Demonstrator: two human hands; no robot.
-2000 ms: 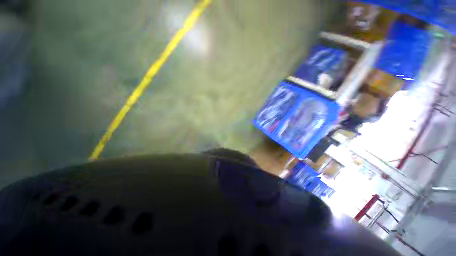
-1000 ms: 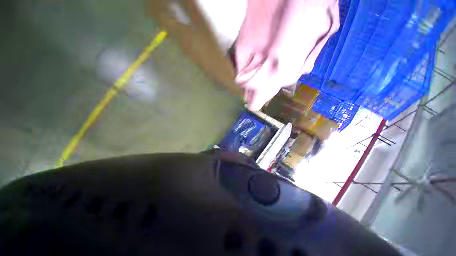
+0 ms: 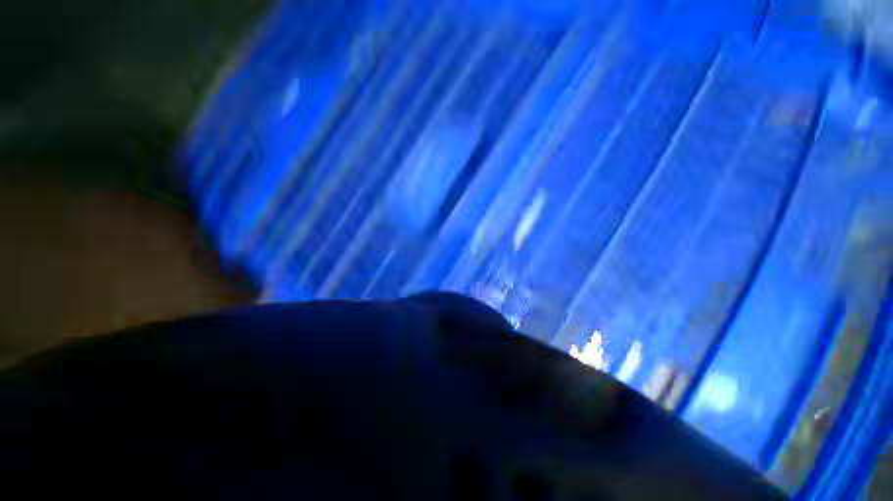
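A large dark curved shell, perhaps of a headset or helmet, fills the bottom of the head view. Above it, a stack of glossy blue ribbed things, perhaps stacked crates, fills most of the view and runs slanting from the upper left to the lower right. It is blurred, with bright glints on it. Neither my left hand nor my right hand is in the picture.
A blurred brown surface, perhaps carton, lies at the left edge, with a dark greenish area above it. Greyish patches show at the right edge beside the blue stack.
The blue stack, at the upper right a second ago, now fills most of the view. The pale pink hand or sleeve, yellow floor line, red pipe and smaller crates are out of view.
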